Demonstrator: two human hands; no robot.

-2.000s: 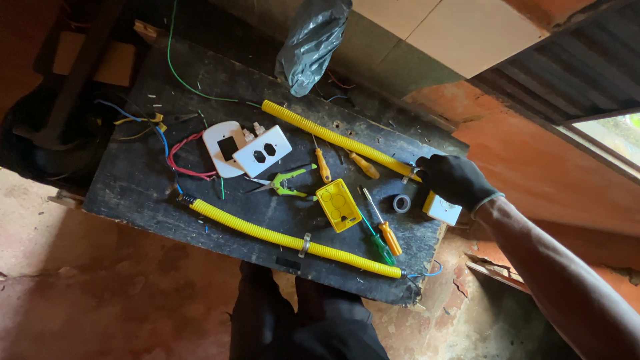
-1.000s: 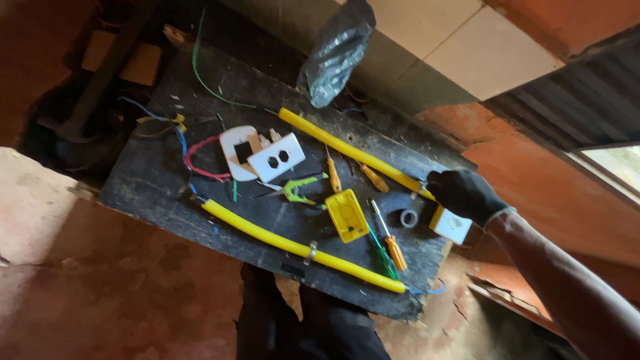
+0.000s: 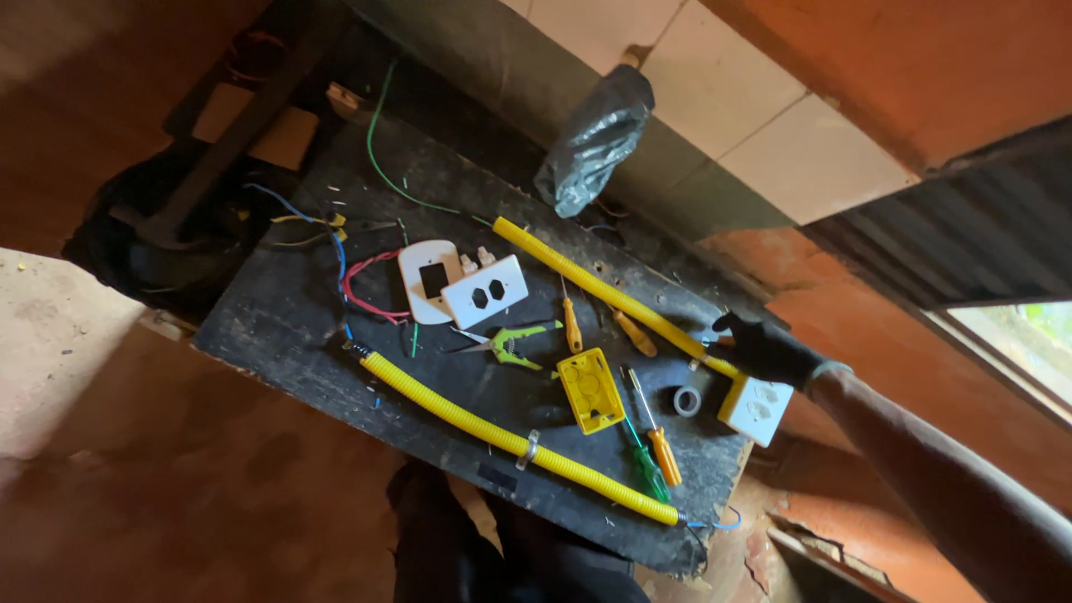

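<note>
My right hand (image 3: 766,345), in a black glove, is at the right end of the upper yellow corrugated conduit (image 3: 599,287), by a metal clamp; its grip is unclear. That conduit meets a yellow box with a white socket cover (image 3: 758,409). My left hand is not visible. A second yellow conduit (image 3: 469,427) with blue wire at both ends carries a metal clamp (image 3: 528,450) near the front edge. Between the conduits are an open yellow electrical box (image 3: 591,391), a tape roll (image 3: 687,401), green-handled snips (image 3: 512,347), a green screwdriver (image 3: 649,471) and an orange one (image 3: 664,456).
A white two-hole plate (image 3: 486,291) overlaps a white frame (image 3: 429,280) beside red wire (image 3: 356,289). Two wooden-coloured handled tools (image 3: 572,325) lie under the upper conduit's line. A grey plastic bag (image 3: 596,138) hangs behind the black board (image 3: 276,335). A dark container (image 3: 126,226) is at left.
My right hand stays at the right end of the upper conduit, with its fingers now lifted more apart. The objects on the board keep their places.
</note>
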